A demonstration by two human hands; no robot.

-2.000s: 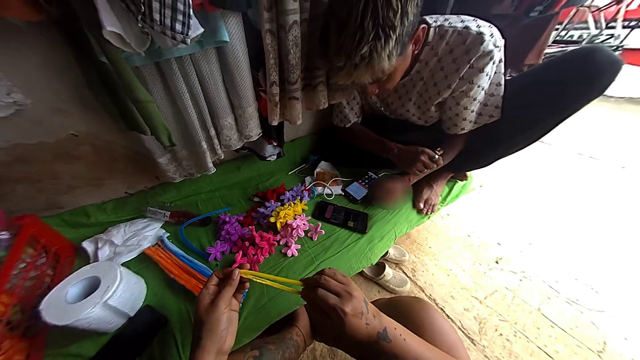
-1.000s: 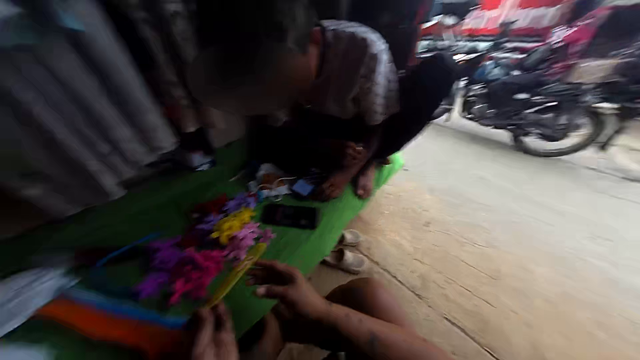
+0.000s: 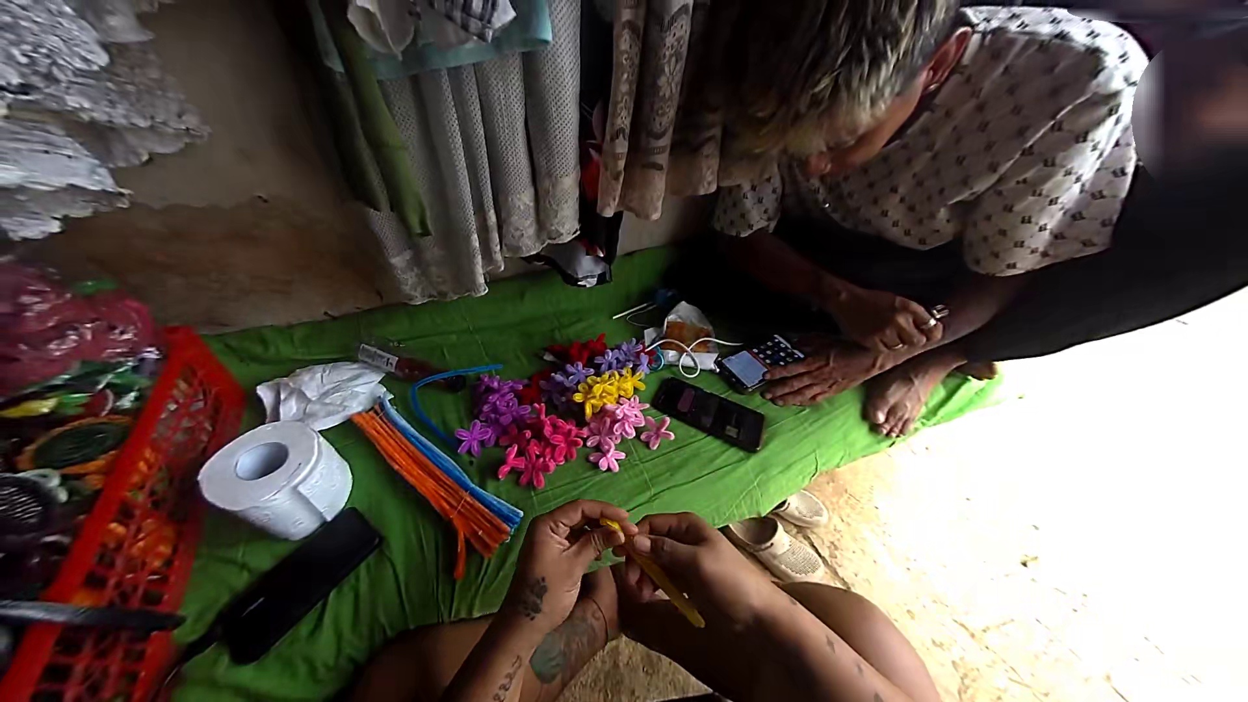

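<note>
My left hand (image 3: pixel 575 546) pinches one end of a bundle of yellow pipe cleaners (image 3: pixel 666 585) between thumb and fingers. Close against it, my right hand (image 3: pixel 682 556) grips the same bundle, whose other end sticks out below the right fingers. Beyond my hands, on a green cloth (image 3: pixel 624 497), lies a cluster of fuzzy flowers: purple flowers (image 3: pixel 499 405), dark pink flowers (image 3: pixel 541 448), yellow flowers (image 3: pixel 611 392) and light pink flowers (image 3: pixel 619 424). Left of my hands are bundled orange pipe cleaners (image 3: pixel 429 478) beside blue pipe cleaners (image 3: pixel 453 468).
A toilet paper roll (image 3: pixel 312 483), a black case (image 3: pixel 297 585) and a red plastic basket (image 3: pixel 127 468) stand or lie at the left. A black phone (image 3: pixel 710 413) lies right of the flowers. Another person (image 3: pixel 877 322) sits beyond it, one hand near a second phone (image 3: pixel 749 369). Shoes (image 3: pixel 775 548) rest at the cloth's edge.
My hands were farther apart along the yellow pipe cleaners two seconds ago; now they are close together. The view swung right, then back. The other person remains seated.
</note>
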